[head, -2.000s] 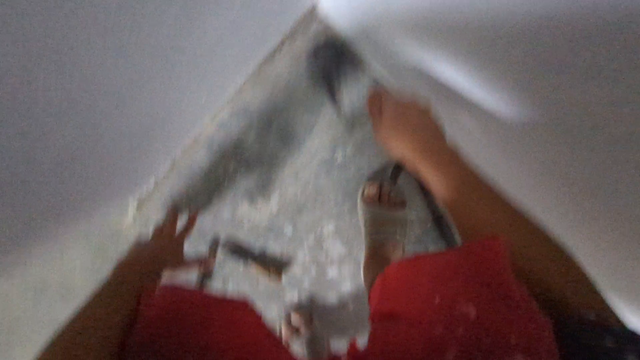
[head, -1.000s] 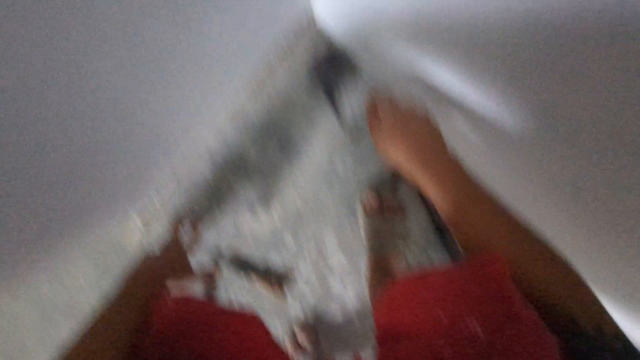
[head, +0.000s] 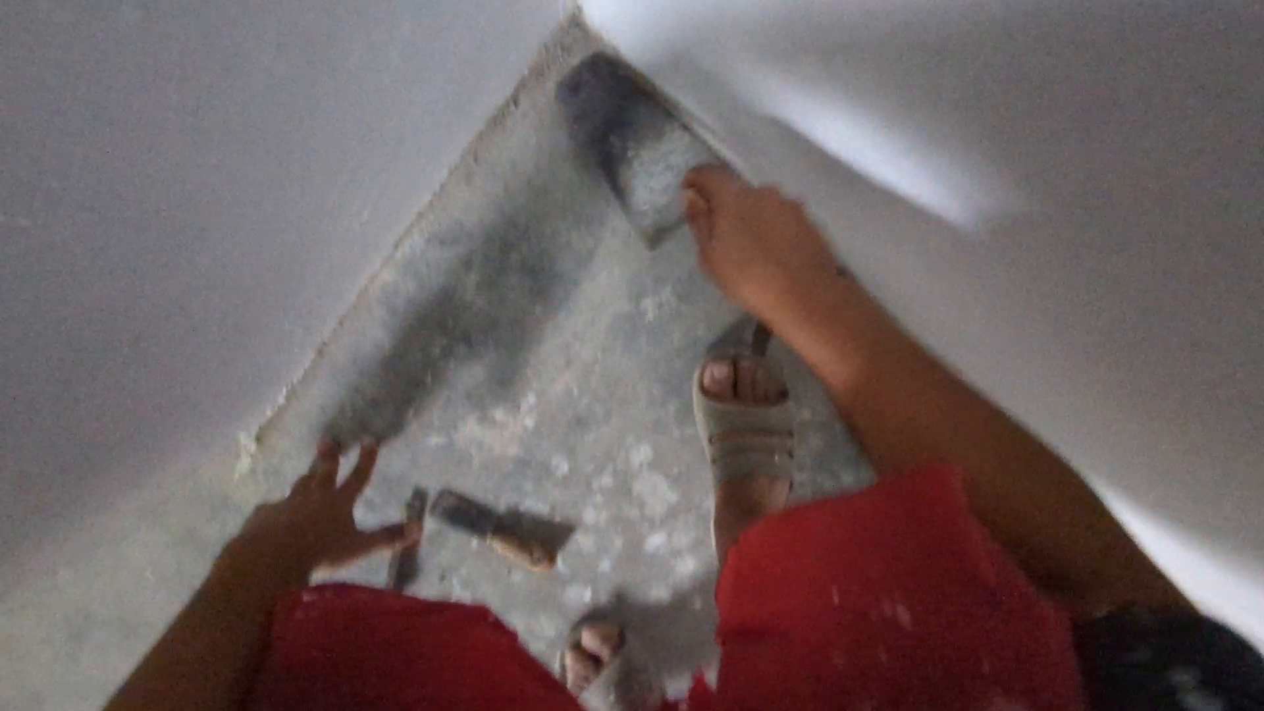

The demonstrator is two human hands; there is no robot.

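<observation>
My right hand (head: pixel 755 237) is closed around the edge of a thin, flat grey sheet or blade (head: pixel 664 178), perhaps sandpaper or a scraper; blur hides its exact kind. That piece lies low along the right wall near the corner. At the lower left, my left hand (head: pixel 321 523) has its fingers spread and holds nothing. Beside its thumb is a dark narrow tool (head: pixel 407 543), partly hidden by my red clothing. A putty knife or scraper (head: pixel 504 528) lies on the floor just right of it.
Two pale walls, left (head: pixel 247 197) and right (head: pixel 987 296), meet the floor at a corner ahead. The grey concrete floor (head: pixel 612 395) has white spots. My sandalled foot (head: pixel 746 425) stands near the right wall, and my other foot (head: pixel 592 652) is at the bottom.
</observation>
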